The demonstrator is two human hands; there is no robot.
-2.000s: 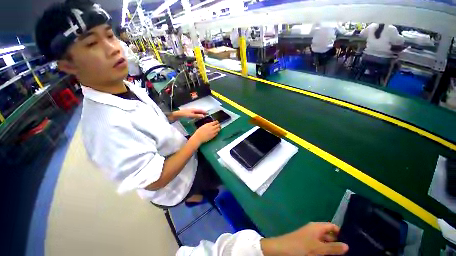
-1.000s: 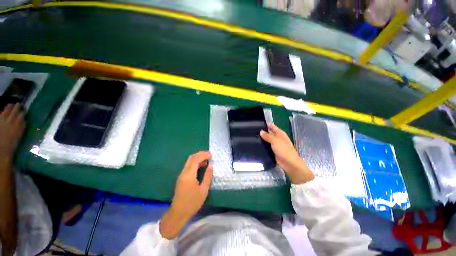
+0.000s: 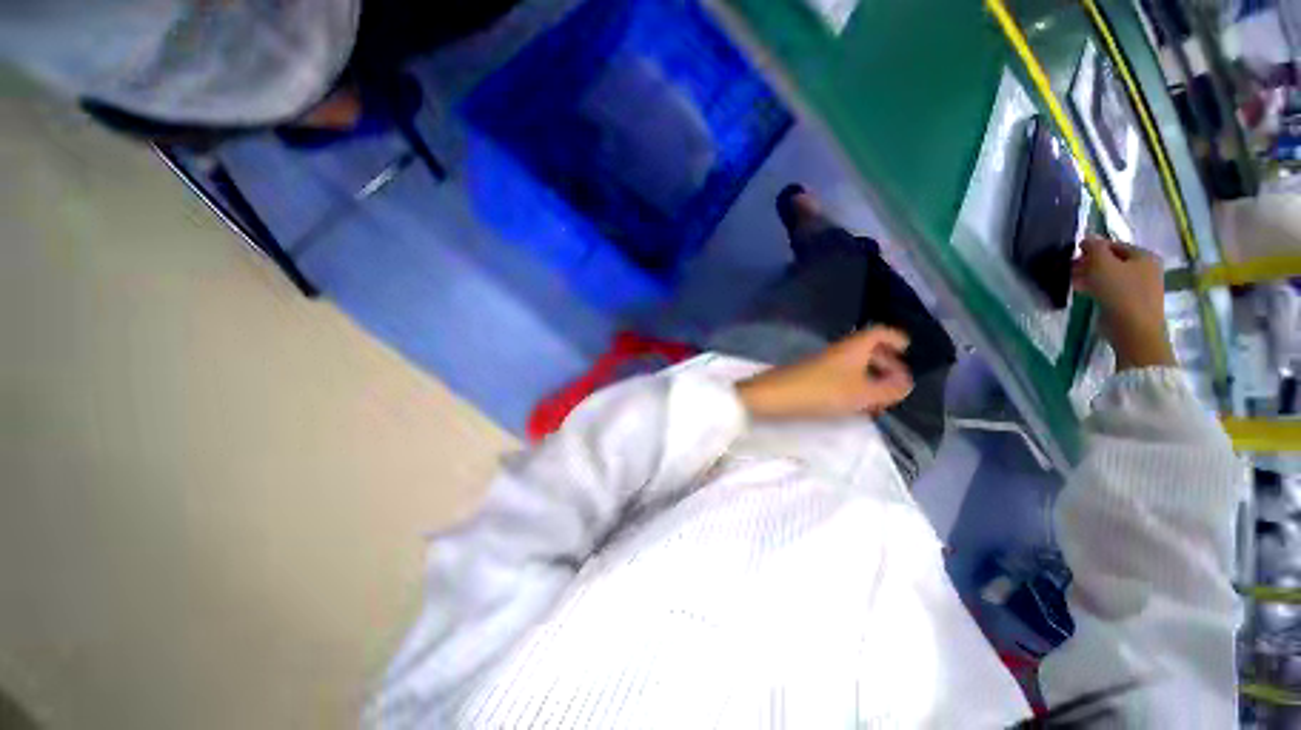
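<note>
The view is strongly tilted and partly blurred. A dark tablet (image 3: 1049, 211) lies on pale bubble wrap (image 3: 987, 214) on the green bench at the upper right. My right hand (image 3: 1127, 285) is at the tablet's near edge with its fingers bent together; whether they grip it cannot be told. My left hand (image 3: 852, 377) is off the bench, in front of my body above my lap. Its fingers are curled with a gap to the thumb, and nothing shows in it.
A blue plastic bin (image 3: 549, 228) stands on the floor beside the bench. A red stool (image 3: 599, 382) shows partly behind my left sleeve. Another person's pale sleeve (image 3: 186, 57) and a stool's legs are at the upper left. Another dark device (image 3: 1110, 114) lies beyond the yellow strip (image 3: 1049, 93).
The view has swung down and rolled, bringing the floor and bin in. My left hand has moved from beside the bubble wrap to above my lap. My right hand remains by the tablet.
</note>
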